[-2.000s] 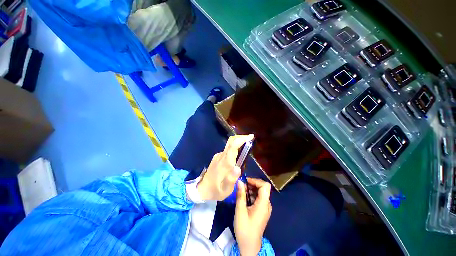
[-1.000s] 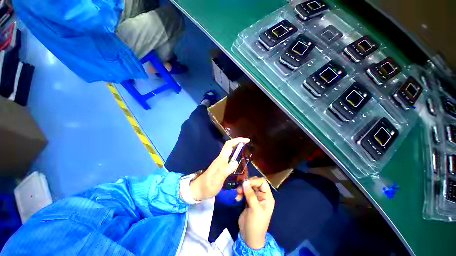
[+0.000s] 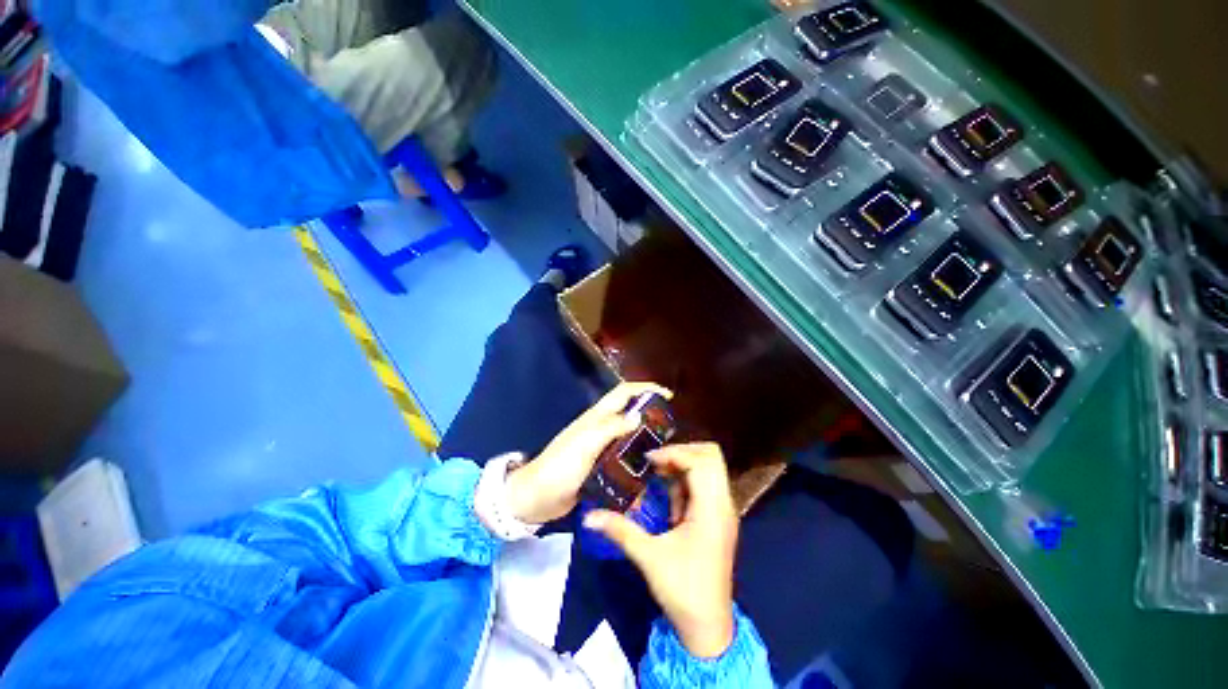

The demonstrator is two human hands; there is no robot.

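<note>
A black device housing (image 3: pixel 625 471) with a pale square outline is held over my lap, its face turned up. My left hand (image 3: pixel 568 464) grips it from the left side. My right hand (image 3: pixel 694 532) is at its right side, thumb and fingers apart; the fingertips are at the housing's edge, and whether they hold anything is unclear. A bright blue thing (image 3: pixel 655 509) shows between the housing and my right hand. A clear blister tray (image 3: pixel 990 462) on the green bench holds several like housings, with one fainter, empty-looking pocket.
Another tray (image 3: pixel 1158 572) lies at the right edge. A small blue item (image 3: pixel 1049 530) is on the bench (image 3: pixel 593 67) near the tray corner. An open cardboard box (image 3: pixel 587 299) is below the bench edge. A person in a blue smock (image 3: pixel 222 115) is by a blue stool (image 3: pixel 428 245).
The housing has turned from edge-on to face up. My right hand has opened from a fingertip pinch and moved up beside the housing. The bench view has shifted slightly left since the first frame.
</note>
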